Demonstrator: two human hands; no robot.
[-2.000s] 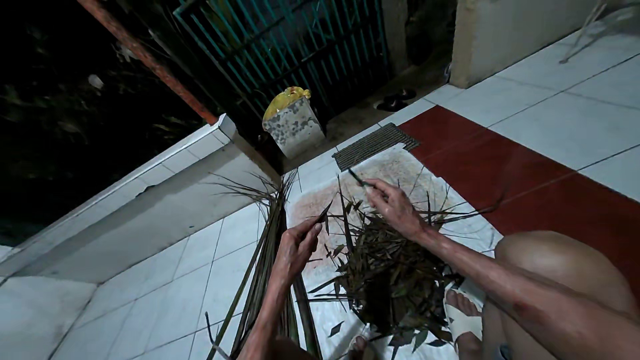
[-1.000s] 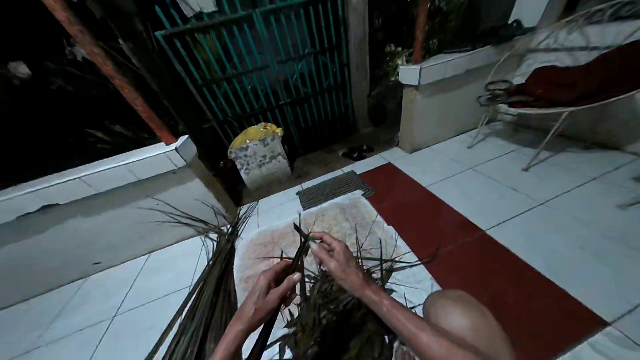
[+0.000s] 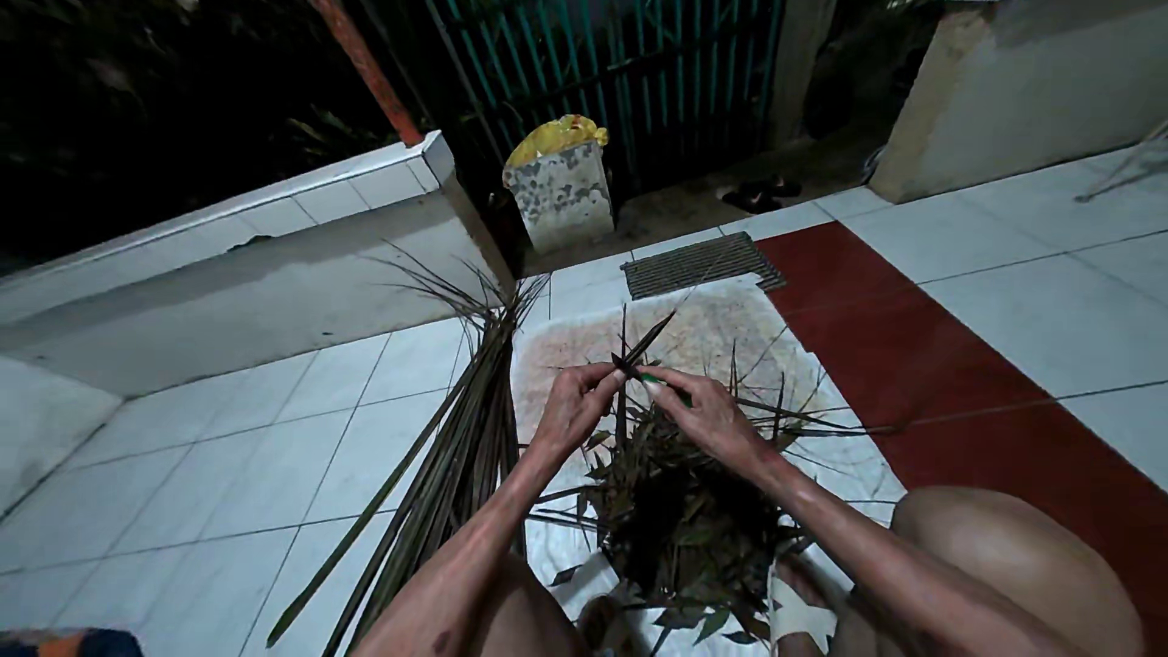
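My left hand (image 3: 580, 399) pinches a dark, narrow palm leaf strip (image 3: 653, 336) whose tips point up and away, above the pale stained mat. My right hand (image 3: 701, 406) meets it from the right, its fingers closed on a small green-handled tool (image 3: 650, 378), mostly hidden by the fingers; its kind is unclear. Below both hands lies a heap of dark cut leaf pieces (image 3: 693, 538), between my feet. To the left of the mat (image 3: 584, 351) stretches a bundle of long palm leaves (image 3: 465, 447), its thin frayed ends toward the low wall.
A ribbed doormat (image 3: 698, 265) lies beyond the pale mat. Farther off stand a mottled block with a yellow bag (image 3: 558, 196), dark footwear (image 3: 759, 194) and a green barred gate (image 3: 630, 82). A low tiled wall (image 3: 237, 265) runs along the left; a red floor strip (image 3: 949, 365) lies right.
Two seconds ago my hands were apart; by one second ago they had come together at the leaf strips, and they remain close. The view has swung about.
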